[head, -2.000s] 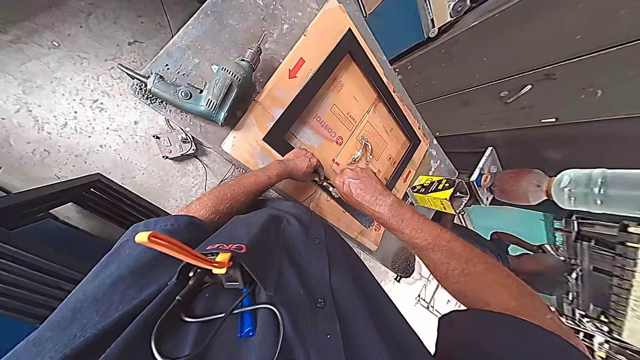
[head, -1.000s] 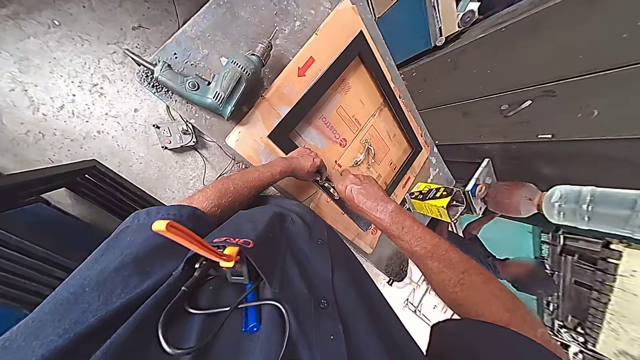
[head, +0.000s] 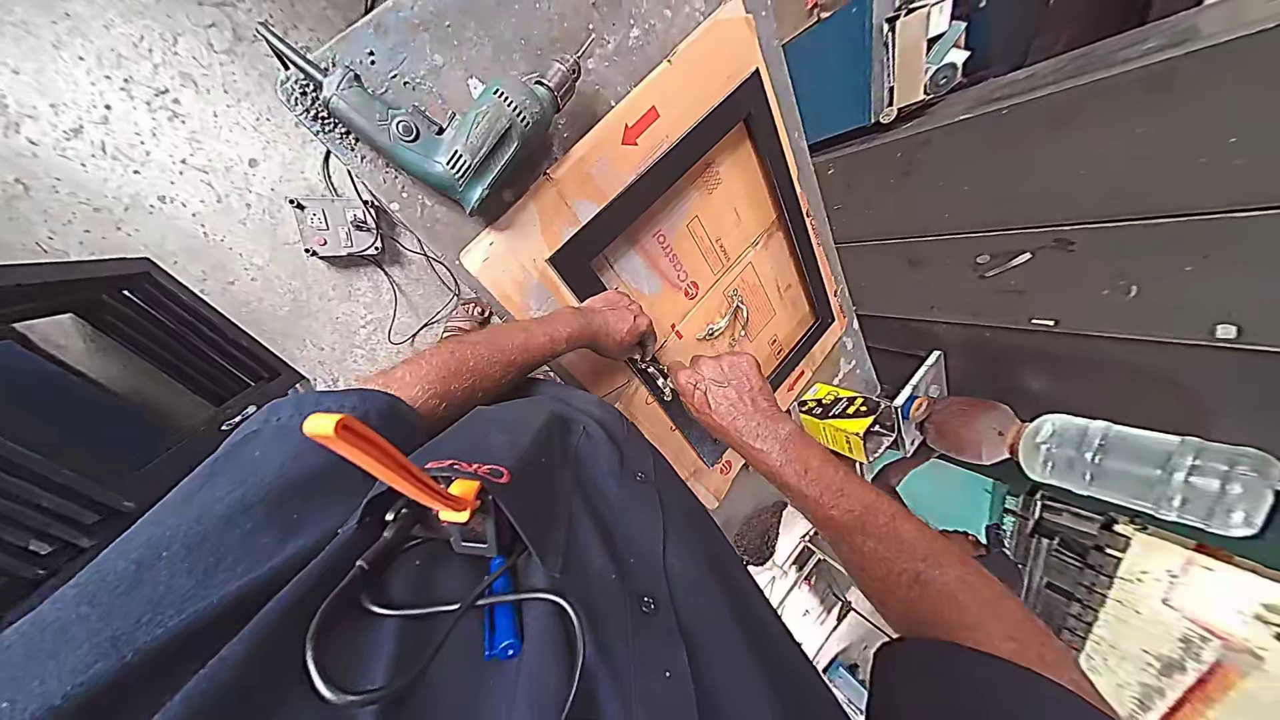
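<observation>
My left hand (head: 617,325) is bent over the near side of a black rectangular frame (head: 650,195), its fingers close to a small shiny metal fitting (head: 655,380). On the other side of that fitting is my right hand (head: 728,392), with its fingers curled. What either hand grips is hidden by the fingers. The frame lies on a flat cardboard sheet (head: 590,180) with red arrows. Another shiny metal piece (head: 727,318) rests on the cardboard inside the frame. A dark flat strip (head: 695,430) extends from the fitting beneath my right hand.
A green power drill (head: 470,140) lies on the grey worktable (head: 610,30) beyond the cardboard. Below it, a socket box (head: 335,227) with cables is at the left. A yellow and black box (head: 840,420) and a plastic bottle (head: 1145,470) are at the right. Black metal frames (head: 130,380) stand far left.
</observation>
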